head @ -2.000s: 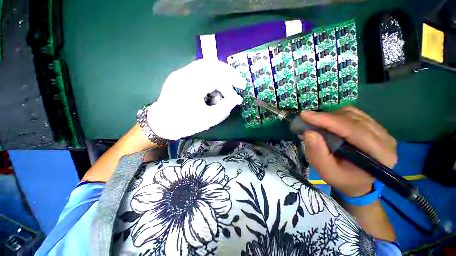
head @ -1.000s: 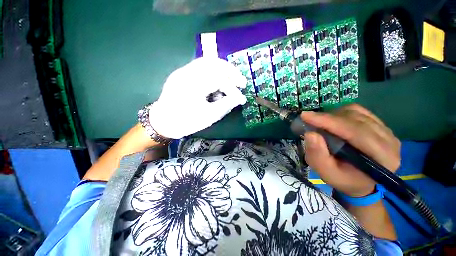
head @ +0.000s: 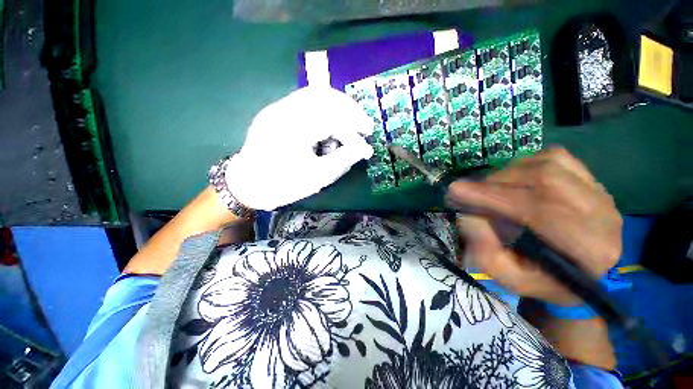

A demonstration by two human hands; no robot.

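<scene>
A green PCB panel [head: 471,102] with several strips of small boards lies at a slight tilt, partly over a purple pad [head: 380,57] with two white bands. My left hand [head: 304,152] wears a white glove, its fingertips pinched together at the panel's left edge. A dark and silvery round spot shows in its curl; what the fingertips pinch is hidden. My bare right hand [head: 543,220], blurred, grips a soldering iron [head: 562,266]. The iron's thin tip points left, over the panel's lower left strips; whether it touches cannot be told.
A black tip cleaner tray [head: 570,83] with silvery shavings stands right of the panel. A yellow sponge [head: 656,65] in a black stand is at the far right. Dark racks [head: 99,152] run along the left side. A grey edge [head: 365,9] crosses the top.
My right hand and the iron's handle have shifted slightly right and are now blurred. The iron's tip stays near the same spot. My left hand and the panel have barely moved.
</scene>
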